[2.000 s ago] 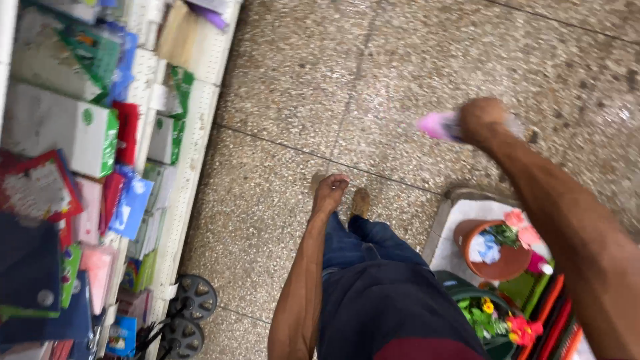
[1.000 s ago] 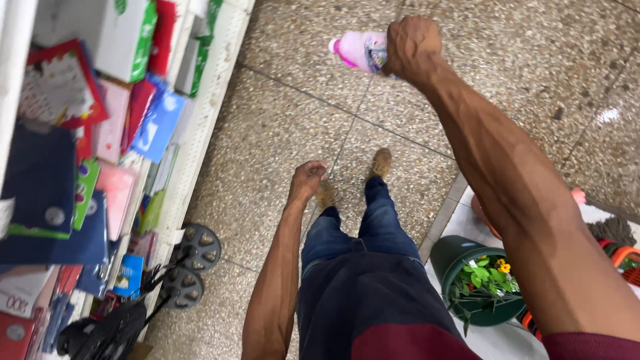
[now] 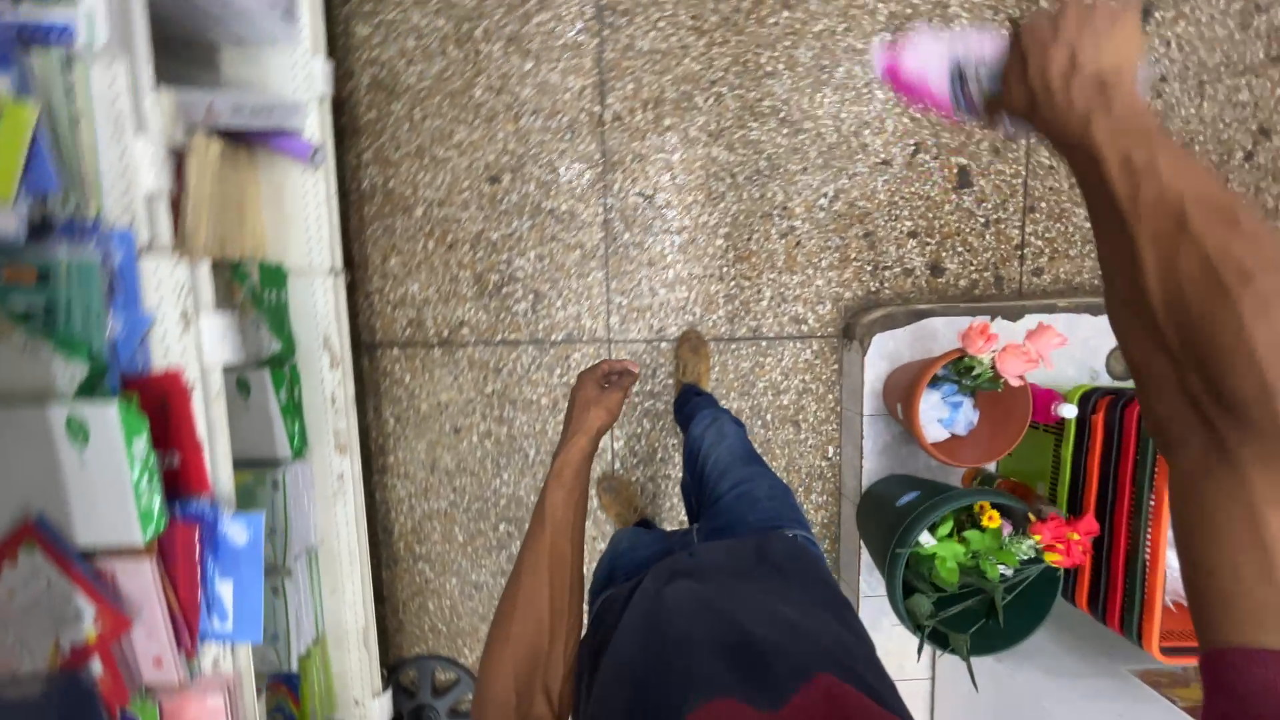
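At the upper right my right hand (image 3: 1075,75) grips a blurred plastic bottle (image 3: 945,70) with pink and clear parts, its pink end pointing left. Part of the bottle lies hidden in my fist. My left hand (image 3: 603,392) hangs low over the floor near my tan shoe (image 3: 692,360); its fingers are curled, and nothing shows in it. Below my right forearm stand a terracotta-coloured pot (image 3: 900,400) with pink artificial-looking flowers and a dark green pot (image 3: 885,540) with leaves, red and yellow flowers.
Along the left runs a white metal shelf unit (image 3: 335,400) with paper packs and folders (image 3: 232,575). Speckled floor (image 3: 480,250) stretches between it and a tiled ledge (image 3: 850,450) at right, where colourful plastic baskets (image 3: 1120,510) are stacked. A black wheel (image 3: 432,688) sits at lower left.
The view has shifted, showing more of the pots and baskets. My right hand still holds the bottle, and my left hand remains low. The feet have changed position.
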